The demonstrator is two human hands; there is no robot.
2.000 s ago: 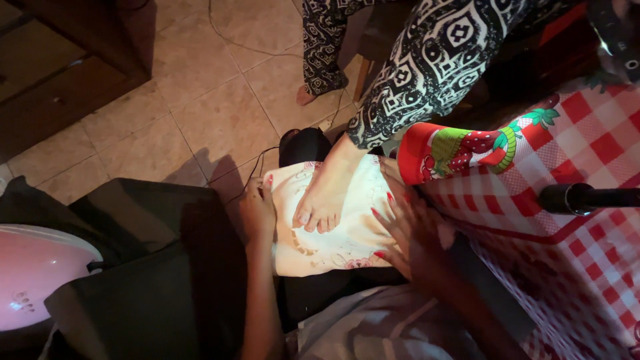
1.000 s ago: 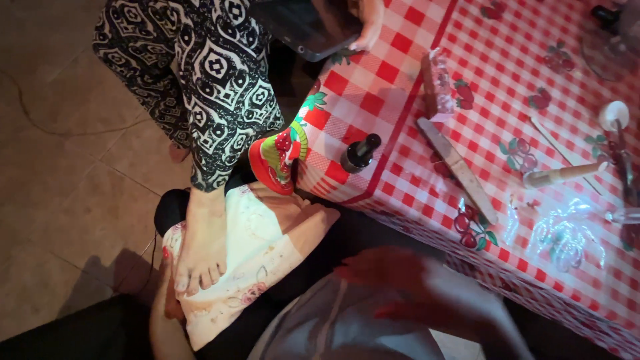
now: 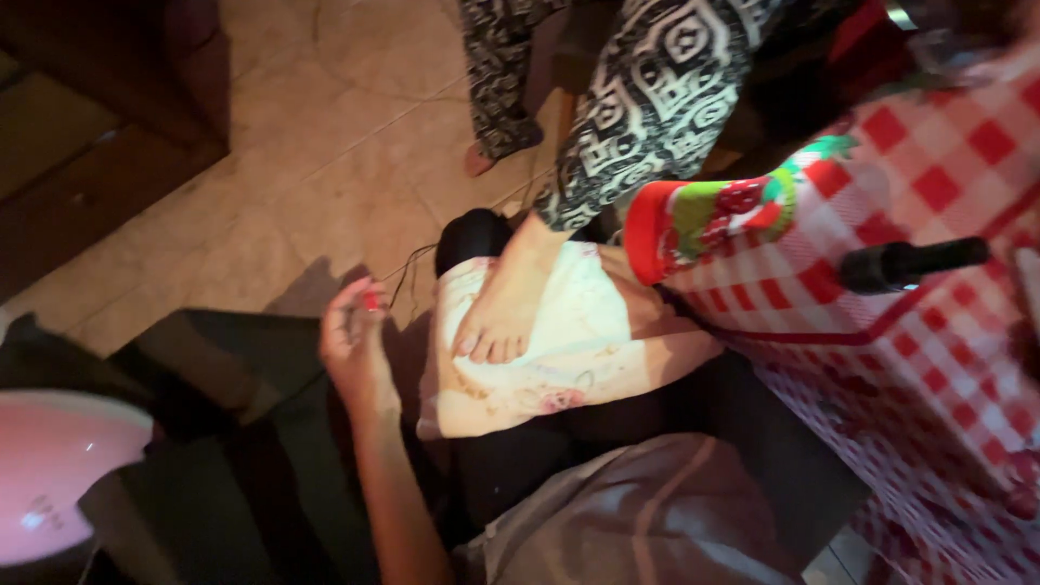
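Note:
My left hand (image 3: 355,325) is raised beside the cloth, to the left of it, with its fingers bent; whether it holds anything small cannot be made out. My right hand is out of the frame. Across my lap lies a white floral cloth (image 3: 569,366). Another person's bare foot (image 3: 512,301) rests on it, toes toward me, below a black and white patterned trouser leg (image 3: 650,106).
At the right stands a table with a red and white checked cloth (image 3: 918,349). A black bottle (image 3: 910,264) and a strawberry-patterned fabric piece (image 3: 715,215) are at its near side. A pink rounded device (image 3: 65,471) sits at the far left, a wooden cabinet (image 3: 106,179) at the upper left.
The view has swung from the table back to the left. My right hand, blurred near the table's edge a second ago, has left the frame. My left hand has come off the cloth's edge.

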